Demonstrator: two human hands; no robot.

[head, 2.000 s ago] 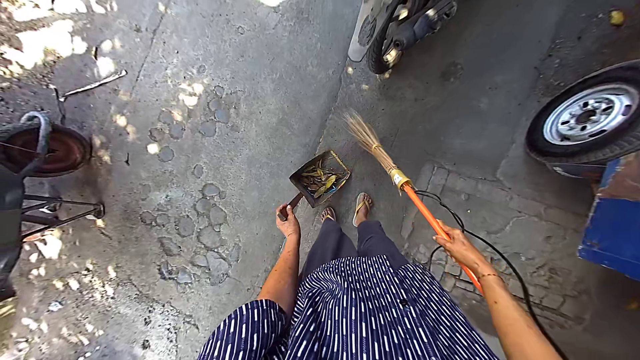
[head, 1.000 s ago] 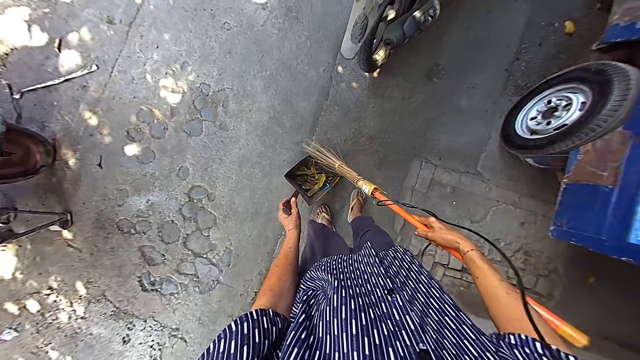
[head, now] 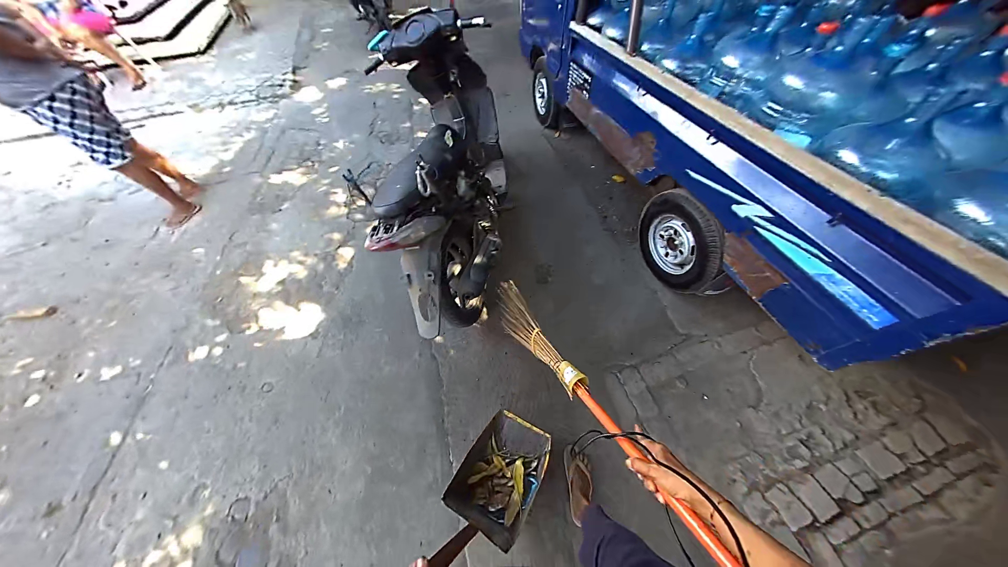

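Note:
A stick broom with an orange handle slants up and to the left from my right hand, whose fingers are closed round the handle. Its bristles point toward the rear wheel of a scooter. Lower and further left, a dustpan holds dry leaves and other litter. The dustpan's handle runs down to my left hand, of which only a fingertip shows at the bottom edge. Part of a dark cable crosses in front of my right forearm.
A parked scooter stands ahead. On the right is a blue truck loaded with large water bottles. A person in checked shorts walks at the upper left. Uneven paving blocks lie at the lower right. My sandalled foot is beside the dustpan.
The view has tilted up, bringing in the whole scooter and truck. The broom's bristles, over the dustpan a second ago, are now beyond it, off to the right.

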